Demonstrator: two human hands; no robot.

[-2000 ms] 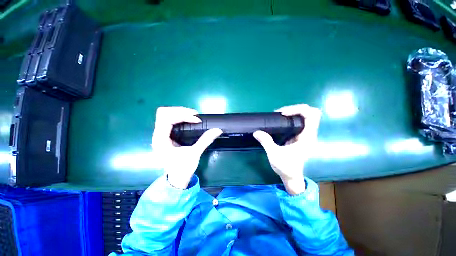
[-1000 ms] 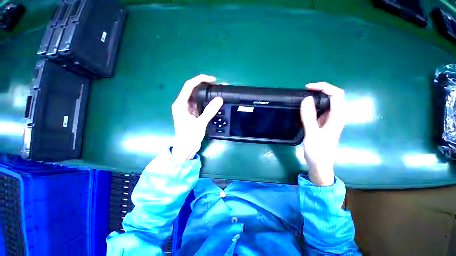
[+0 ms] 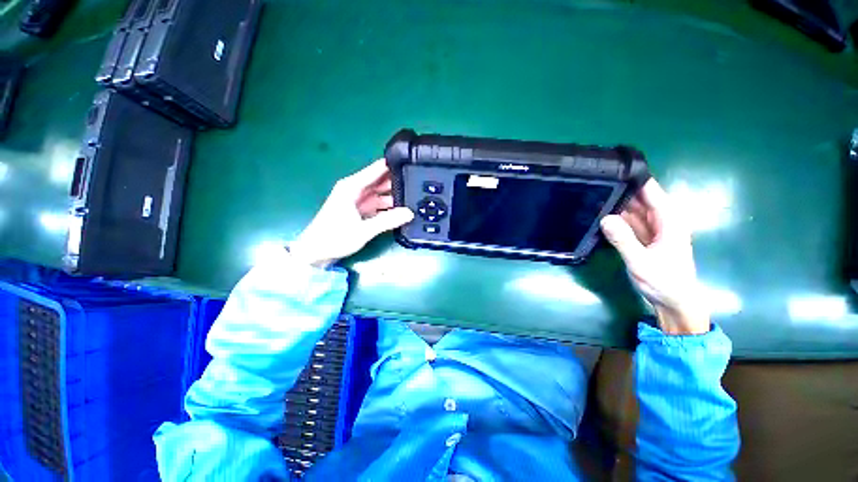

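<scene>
A handheld unit (image 3: 513,202) with a thick black protective sleeve (image 3: 536,153) around it is held up over the green bench, screen side towards me. Its dark screen (image 3: 532,216) has a small pale label at the top left, and the keypad (image 3: 432,210) is left of the screen. My left hand (image 3: 353,218) grips the left end, thumb on the front edge. My right hand (image 3: 656,247) grips the right end, thumb at the lower right corner. The fingers behind the unit are partly hidden.
Dark units (image 3: 202,56) stand in a block on the bench (image 3: 376,56) at the upper left, with more (image 3: 136,193) below them. Blue crates (image 3: 122,367) holding dark parts are below the left bench edge. A brown carton (image 3: 800,414) is lower right. Dark items show at the upper corners.
The unit has tilted from edge-on to show its full front with screen and keypad. My hands have moved apart and down its ends. The view has shifted, so the bench items appear further right.
</scene>
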